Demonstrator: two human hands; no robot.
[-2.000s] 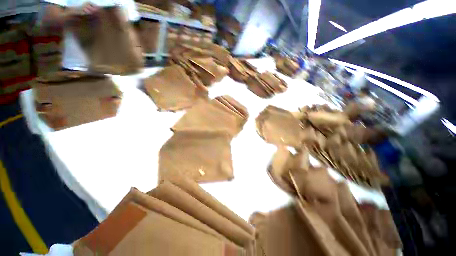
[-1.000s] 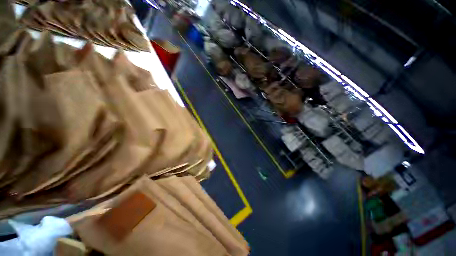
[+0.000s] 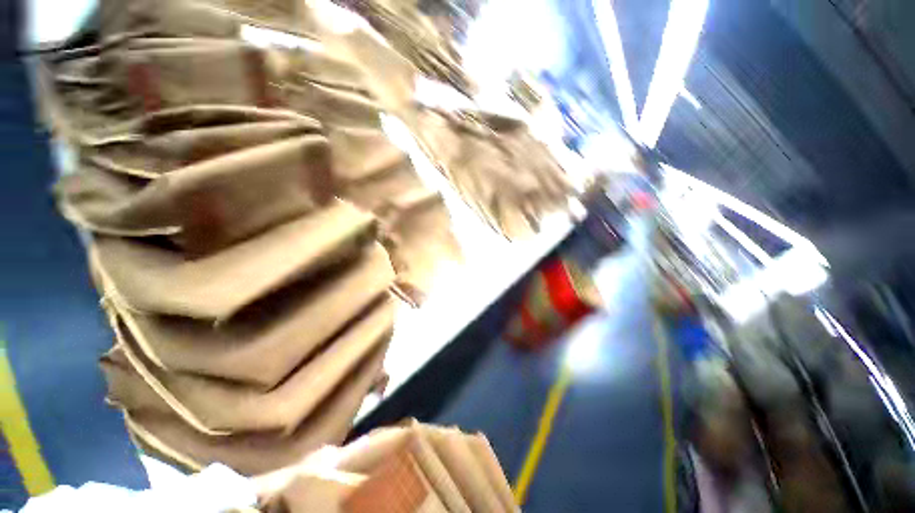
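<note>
A small bundle of brown bag pieces (image 3: pixel 451 466) stands at the bottom edge, cut off by it, with a reddish-brown patch (image 3: pixel 386 488) on its front piece. White crumpled material (image 3: pixel 150 493) lies beside it at the lower left; I cannot tell whether it is a sleeve or cloth. A long stack of overlapping brown bag pieces (image 3: pixel 251 271) fills the left half, some with reddish-brown strips. No hand shows clearly, so what supports the bundle is hidden. The picture is blurred.
The white table (image 3: pixel 451 311) runs away to the upper right, with more brown pieces (image 3: pixel 492 165) at its far part. A red and tan container (image 3: pixel 554 301) stands beside it. Yellow lines (image 3: pixel 542 431) mark the dark floor. Blurred goods stand at the right.
The view has swung from the aisle back towards the table and its stacks. The patched bundle stays at the bottom edge through all frames, now lower and smaller in view.
</note>
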